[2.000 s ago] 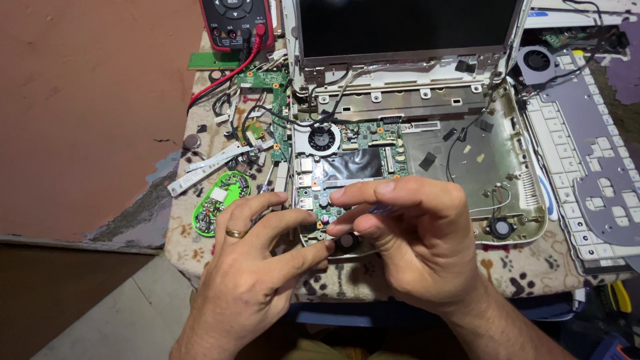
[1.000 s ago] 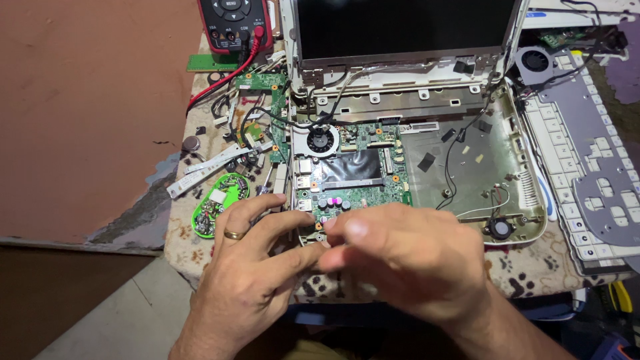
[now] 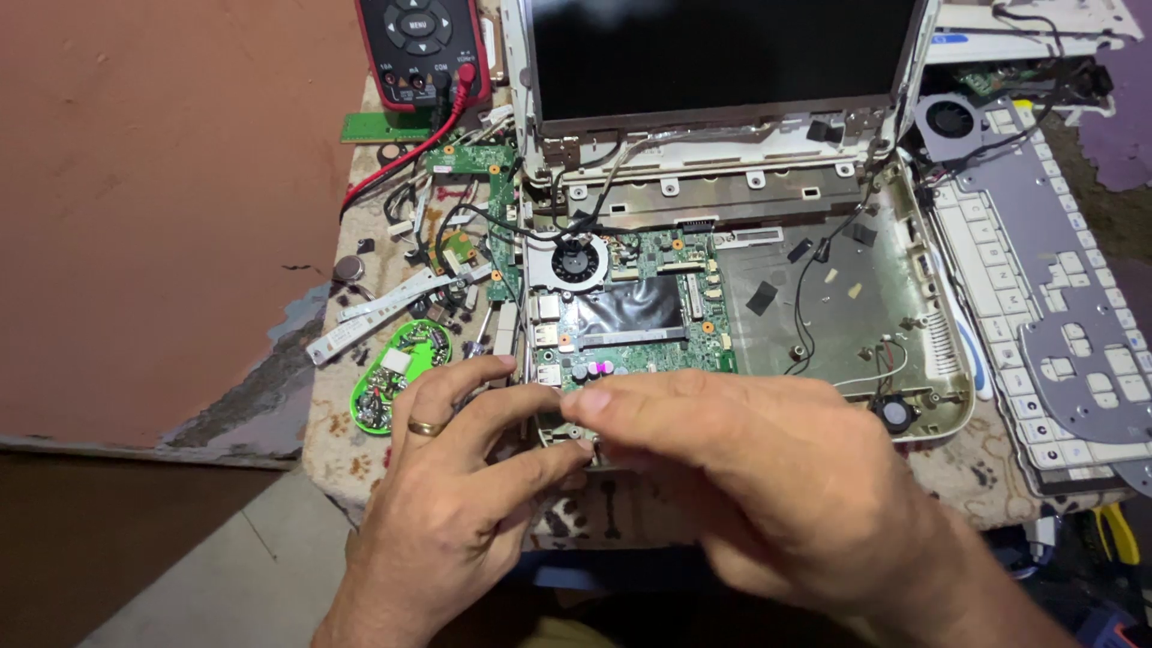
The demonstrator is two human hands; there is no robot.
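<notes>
An opened laptop chassis (image 3: 792, 297) holds a green motherboard (image 3: 711, 346) with a small round fan (image 3: 578, 259); its screen (image 3: 720, 54) stands raised behind. My left hand (image 3: 468, 468) lies over the chassis's front left corner, ring on one finger, fingertips spread near the board's lower left edge. My right hand (image 3: 747, 450) hangs over the board's front edge, index finger stretched toward the left fingertips; its thumb is hidden underneath. Whether either hand grips something small cannot be seen. Capacitors (image 3: 601, 369) with purple tops show just above the right index finger.
To the left are a red multimeter (image 3: 423, 45) with leads, a green tray (image 3: 364, 387) of small screws, a narrow green board (image 3: 468, 159) and loose cables. A white keyboard (image 3: 990, 297) under a grey plate lies right, beside a loose fan (image 3: 949, 121). A patterned cloth (image 3: 612, 513) covers the table.
My right hand has turned and flattened over the board's front edge; its thumb, visible two seconds ago, is now hidden. My left hand has stayed nearly still.
</notes>
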